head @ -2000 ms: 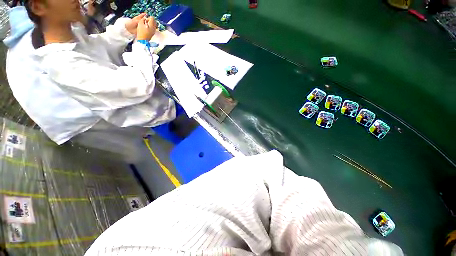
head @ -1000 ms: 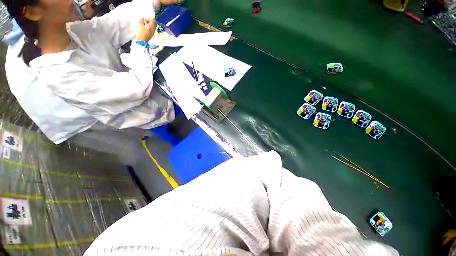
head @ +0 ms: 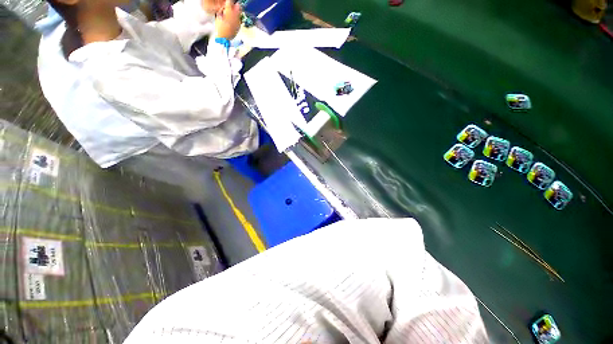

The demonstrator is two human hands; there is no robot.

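Several small circuit boards [head: 519, 159] with pale blue rims stand grouped on the dark green mat [head: 430, 175] at the right. One circuit board [head: 518, 101] lies apart above them, and another circuit board [head: 546, 330] lies at the lower right edge. Brass-coloured tweezers [head: 528, 251] lie on the mat between the group and the lower board. A white striped sleeve of mine fills the bottom middle. Neither of my hands can be made out. A thin line of solder wire [head: 349, 169] runs from the reel [head: 319, 123] with green edges at the bench edge.
White paper sheets [head: 272, 101] lie left of the mat, one with a board [head: 343, 88] on it. A neighbouring worker in a white smock [head: 161, 101] sits at the left by a blue bin [head: 274, 15]. A blue stool [head: 292, 205] and wrapped cartons [head: 94, 269] are below.
The view has shifted, so the bench items appear further right and the lower board sits lower in the picture. More thin wire shows beside my sleeve. The boards and tweezers keep their arrangement.
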